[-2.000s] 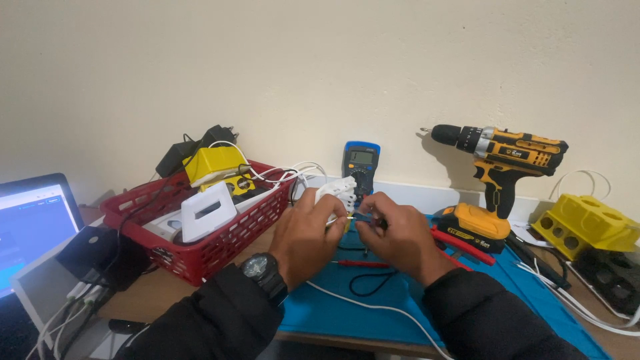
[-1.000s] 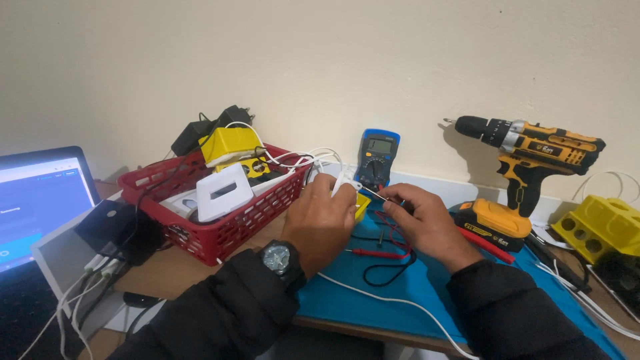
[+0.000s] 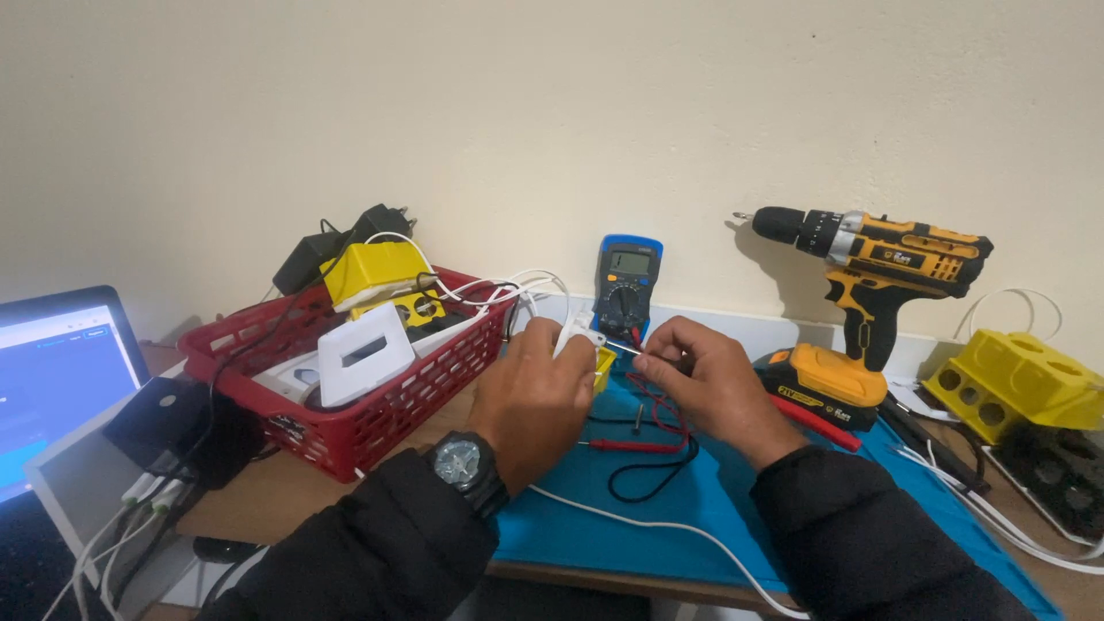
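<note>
My left hand point(image 3: 539, 401) grips a white plastic electrical fitting point(image 3: 580, 330) above the blue mat point(image 3: 604, 535). In my right hand point(image 3: 711, 384) is a screwdriver point(image 3: 623, 348), its metal shaft pointing left and its tip at the fitting; my fingers mostly hide the handle. A yellow part point(image 3: 603, 369) shows just behind my left hand. The blue and black digital multimeter point(image 3: 626, 289) leans upright against the wall behind both hands. Its red test probe point(image 3: 634, 446) lies on the mat below them, beside the looped black lead point(image 3: 642, 496) and a small screw point(image 3: 638, 417).
To the left, a red plastic basket point(image 3: 345, 440) holds yellow boxes, a white cover plate point(image 3: 366, 354) and cables. A laptop point(image 3: 60, 388) stands at the far left. On the right are a yellow and black cordless drill point(image 3: 871, 293), a yellow electrical box point(image 3: 1009, 379) and white cables point(image 3: 966, 509).
The screwdriver shaft, not plain two seconds ago, now shows between my hands, with its tip at the fitting. My right hand has moved a little away from my left.
</note>
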